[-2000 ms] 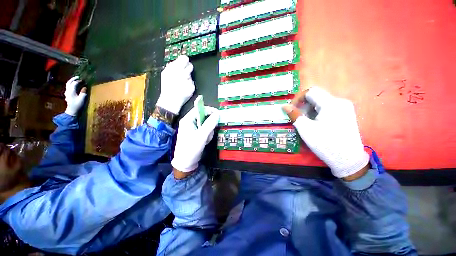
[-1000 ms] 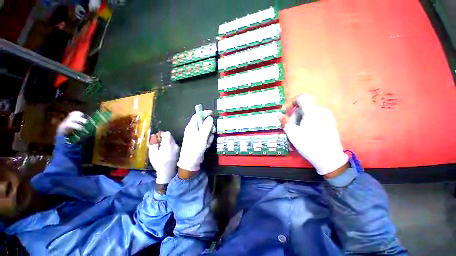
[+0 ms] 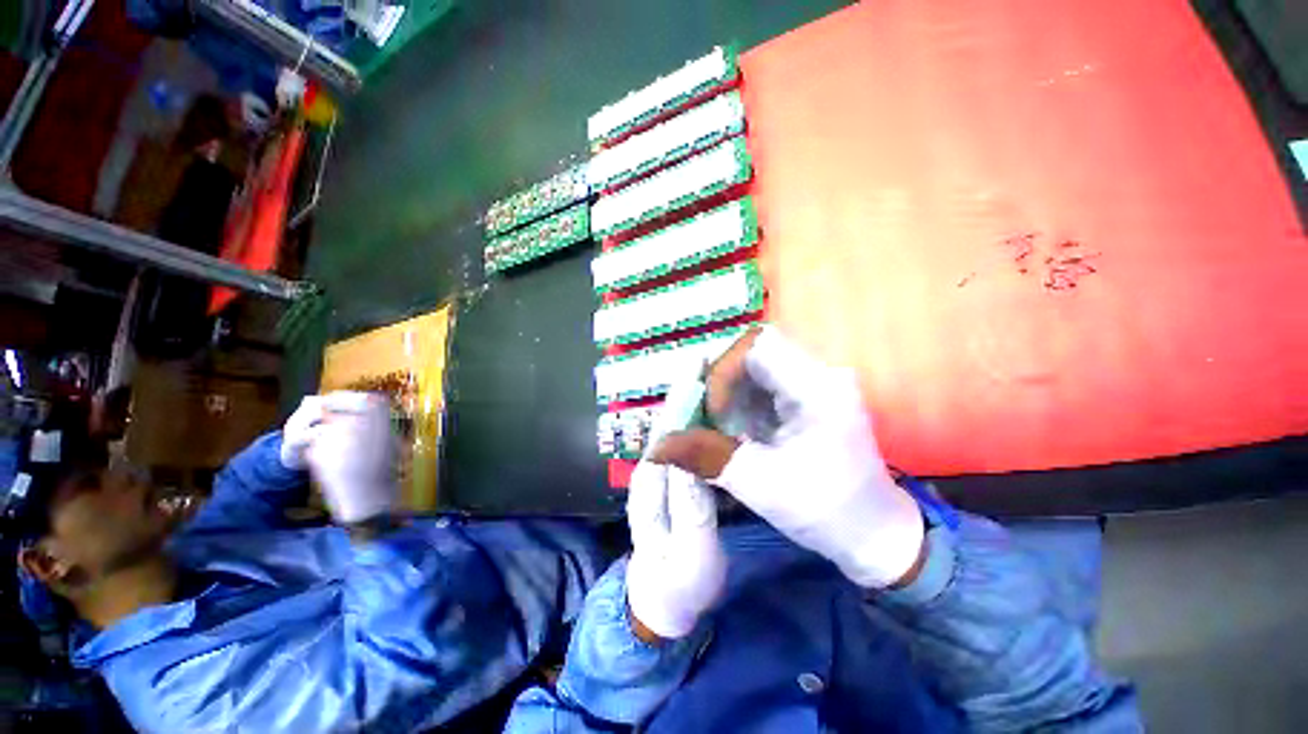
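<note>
My left hand (image 3: 671, 552), in a white glove, holds a pale green strip stack (image 3: 680, 407) upright in front of the boards. My right hand (image 3: 822, 466), gloved with bare thumb and fingertip, is at the stack's top and side, with thumb and finger on it. Several covered boards (image 3: 674, 238), green with long white strips, lie in a column on the left edge of the red mat. The lowest board (image 3: 626, 430) shows silvery parts and is mostly hidden behind my hands and the stack.
The red mat (image 3: 990, 273) extends to the right, with dark handwriting on it. Two uncovered boards (image 3: 538, 238) lie left of the column on the dark bench (image 3: 524, 373). At left, a neighbour's gloved hands (image 3: 349, 447) are blurred before a yellow-amber tray (image 3: 433, 376).
My left hand has moved right with the stack, and my right hand has moved left from the covered board to meet it. The view has shifted. The neighbour's hands have come together.
</note>
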